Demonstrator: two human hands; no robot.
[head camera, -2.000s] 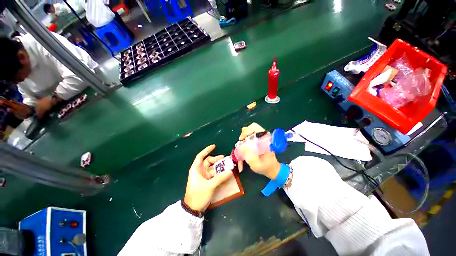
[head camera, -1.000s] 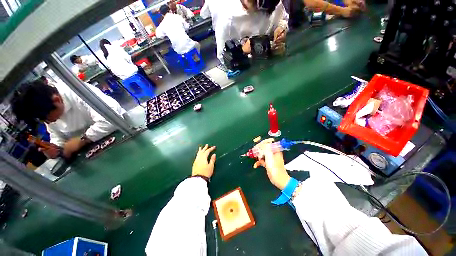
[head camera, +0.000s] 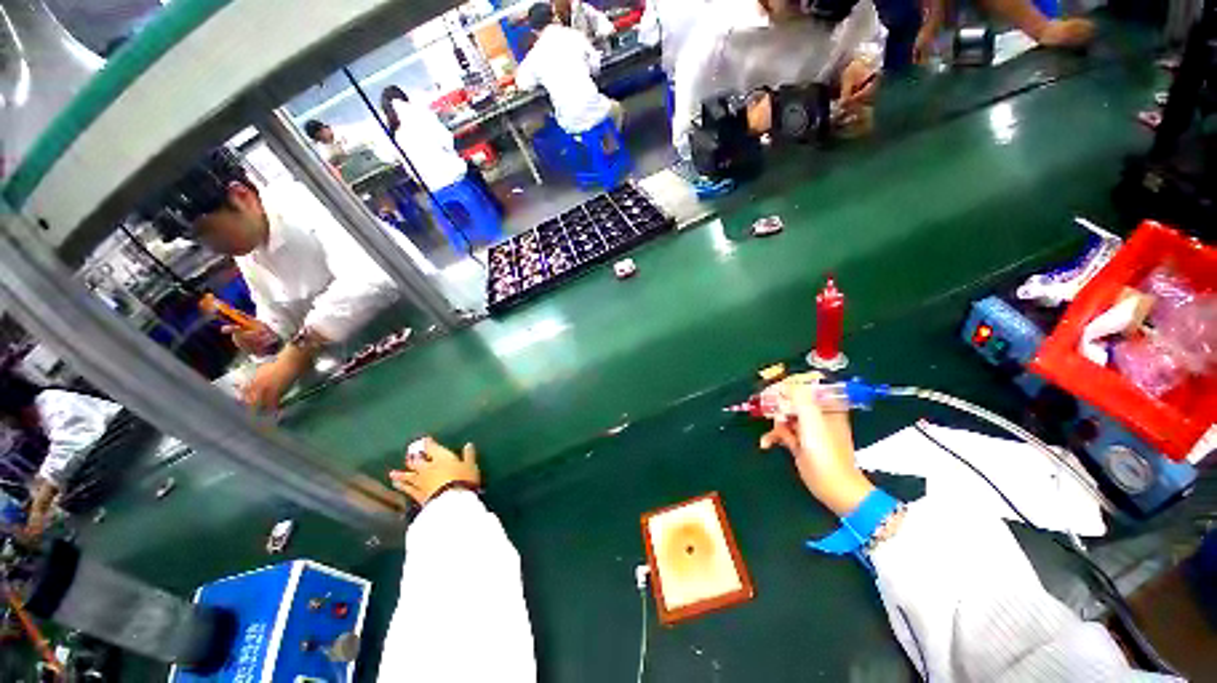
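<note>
My right hand (head camera: 812, 424) holds the dispensing syringe (head camera: 830, 396) nearly level, its thin needle pointing left and its blue cap and hose to the right. My left hand (head camera: 438, 472) is reached out to the left by the metal post, its fingers closed around a small white-and-dark assembly (head camera: 418, 451), partly hidden. The brown-edged fixture block (head camera: 698, 556) with a pale centre and dark round mark lies on the bench between my forearms, touched by neither hand.
A red syringe (head camera: 829, 324) stands upright behind my right hand. Small assemblies (head camera: 625, 268) lie on the green belt. A black compartment tray (head camera: 577, 246) is beyond. Right: controller (head camera: 1004, 334) and red bin (head camera: 1134, 350). Left: metal post (head camera: 200, 400) and blue machine (head camera: 274, 620). Workers sit opposite.
My left hand let go of the earlier assembly, moved off the fixture block and out left to another assembly. My right hand drew the syringe away from the block. The view has swung left.
</note>
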